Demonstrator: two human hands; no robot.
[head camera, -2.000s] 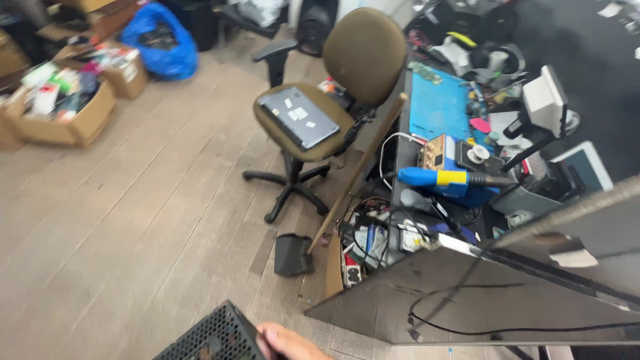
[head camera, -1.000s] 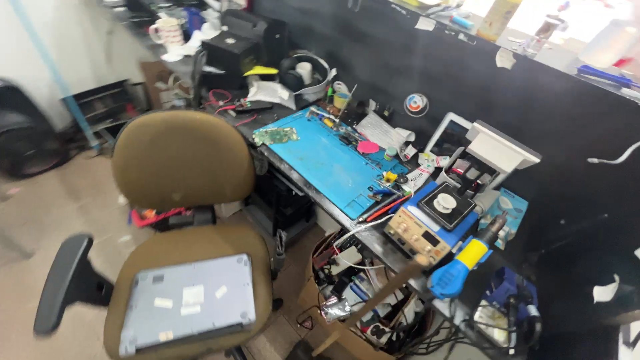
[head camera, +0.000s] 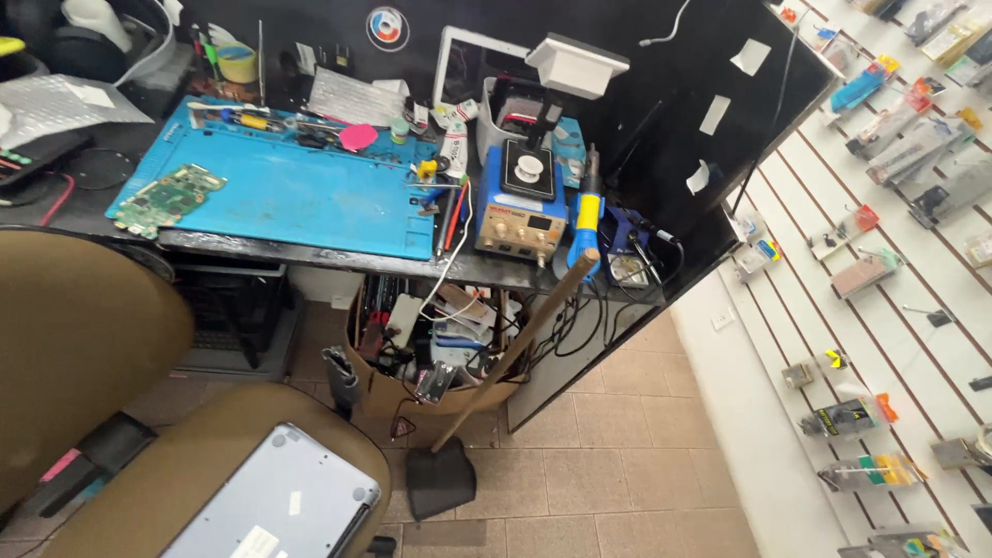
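Neither of my hands shows in the head view now. A grey laptop lies underside up on the brown chair seat, cut off by the lower edge. On the black workbench is a blue silicone repair mat, with a green circuit board on its left end. Right of the mat stands a blue soldering or hot-air station, beside a blue and yellow hot-air handle and a soldering iron stand. A white spool rests on top of the station.
Under the bench a cardboard box holds mixed parts and cables. A long-handled dustpan leans against the bench edge. The chair back fills the left side. Packaged goods hang on a slatted wall at the right.
The view has swung and moved in towards the bench. A hand beside a black perforated metal case showed at the lower edge two seconds ago; neither is in view now.
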